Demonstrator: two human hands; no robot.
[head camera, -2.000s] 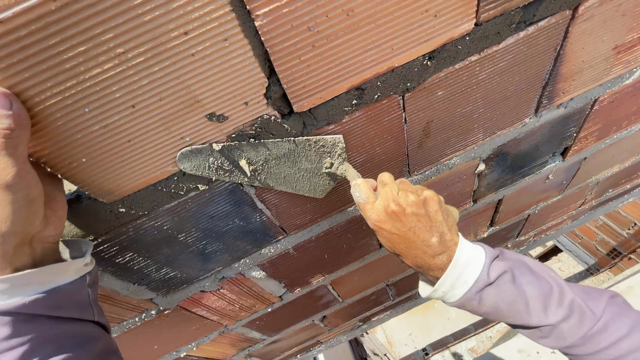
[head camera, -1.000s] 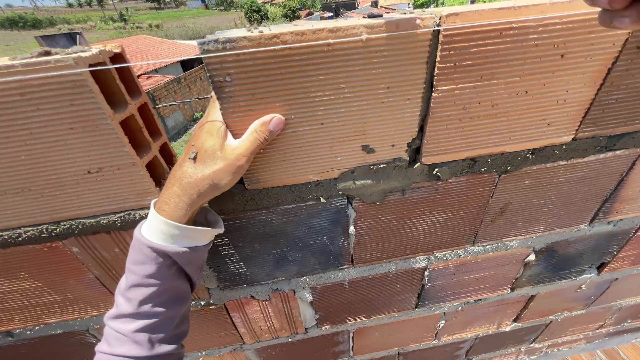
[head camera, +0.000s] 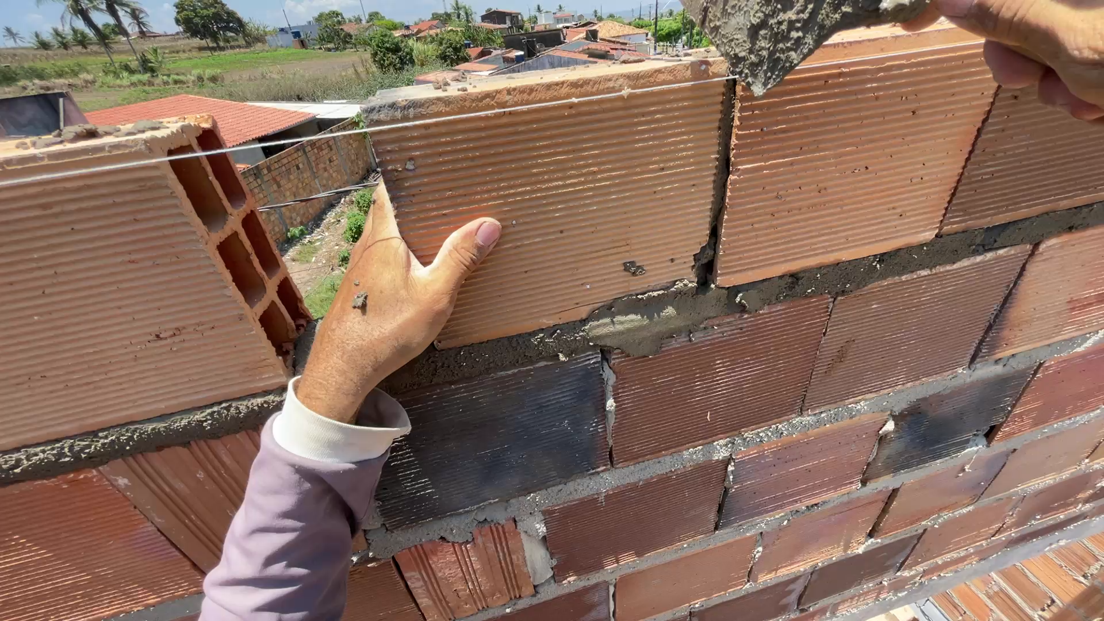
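My left hand (head camera: 388, 297) grips the left end of a ribbed hollow clay block (head camera: 561, 198) in the top course, its thumb on the near face and its fingers hidden behind. A bed of wet mortar (head camera: 638, 319) lies under that block and bulges at its lower right. At the top right my right hand (head camera: 1031, 43) holds a mortar-coated brick trowel (head camera: 776, 39), its blade over the top edge of the neighbouring clay block (head camera: 854, 164). The trowel's handle is mostly hidden or cut off. A taut white string (head camera: 552, 102) runs along the top course.
Left of a gap stands another hollow block (head camera: 129, 285), its cells showing at the end. Lower courses of brown and dark blocks (head camera: 500, 440) run below. Behind the wall are a tiled roof (head camera: 198, 116), a brick wall (head camera: 310, 177) and cables (head camera: 319, 197).
The trowel was against the mortar joint below the blocks two seconds ago; it is now up at the top edge. My left hand stays on the block's left end. The view has swung upward and left.
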